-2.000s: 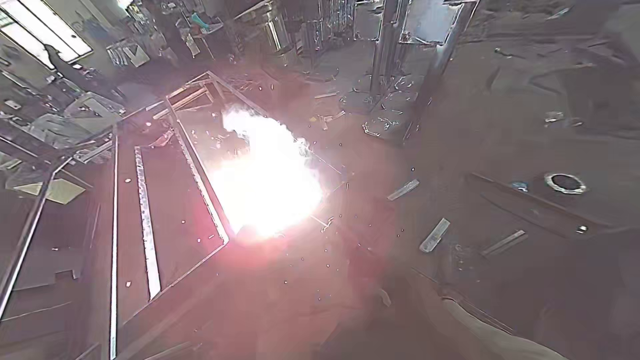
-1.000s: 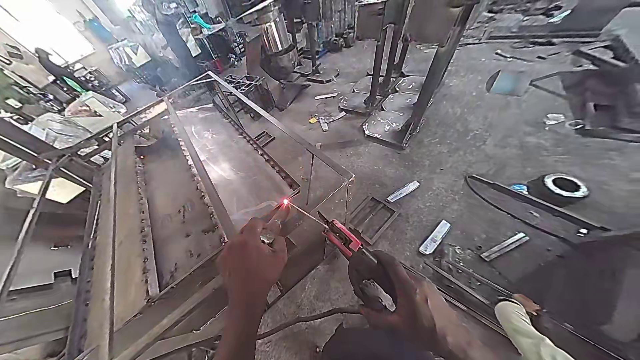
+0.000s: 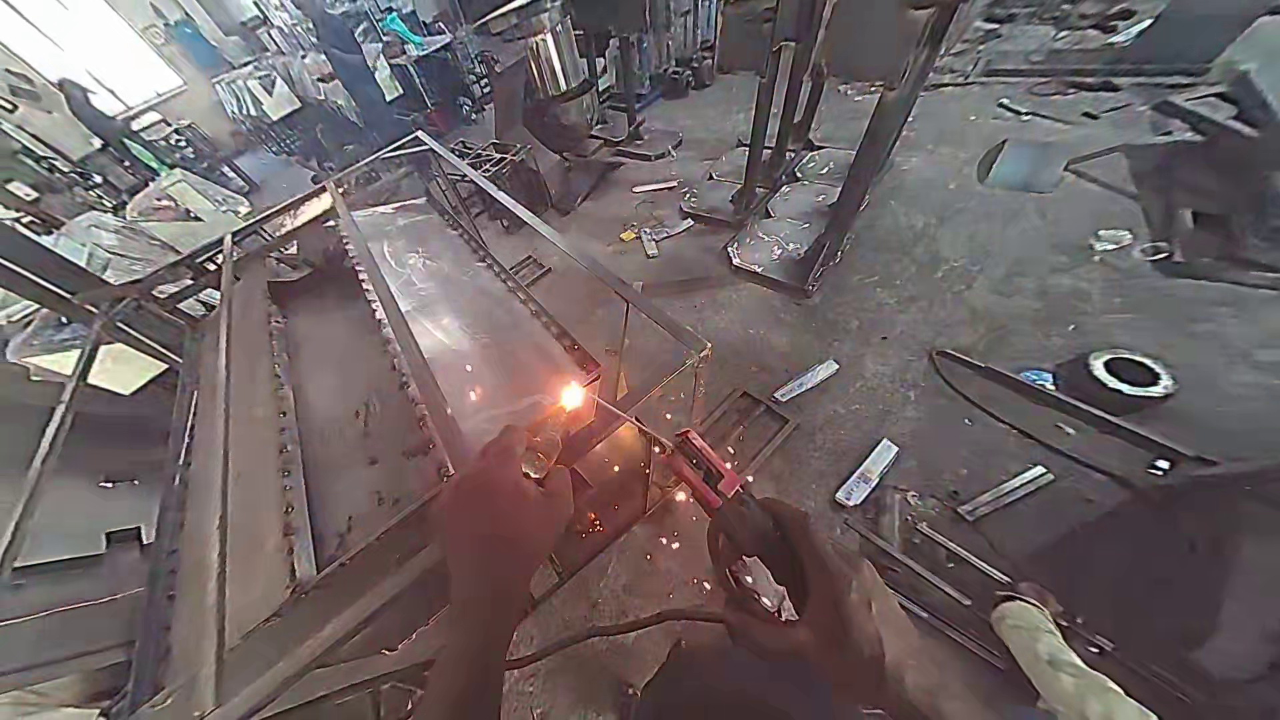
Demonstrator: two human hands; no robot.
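Note:
My right hand (image 3: 765, 570) grips a welding electrode holder (image 3: 708, 468) with red jaws, which clamps a thin welding rod (image 3: 632, 418). At the rod's far end a bright arc (image 3: 572, 396) glows at the corner of a metal sheet (image 3: 460, 320) in a steel frame (image 3: 560, 238), and sparks fall below it. Just left of and below the arc is my left hand (image 3: 510, 500), its fingers around a small pale, shiny object (image 3: 540, 454) that I cannot identify. A dark cable (image 3: 620, 628) runs near the holder.
Steel posts with flat bases (image 3: 775, 240) stand beyond the frame. On the floor at right lie a ring-shaped metal part (image 3: 1132, 373), flat packets (image 3: 868, 472) and metal strips (image 3: 1005, 492). A pale-sleeved arm (image 3: 1060, 660) shows at lower right; whose it is, I cannot tell.
The large glare two seconds ago gave way to a small red glow at the rod tip one second ago. Now the arc is brighter again and sparks are falling.

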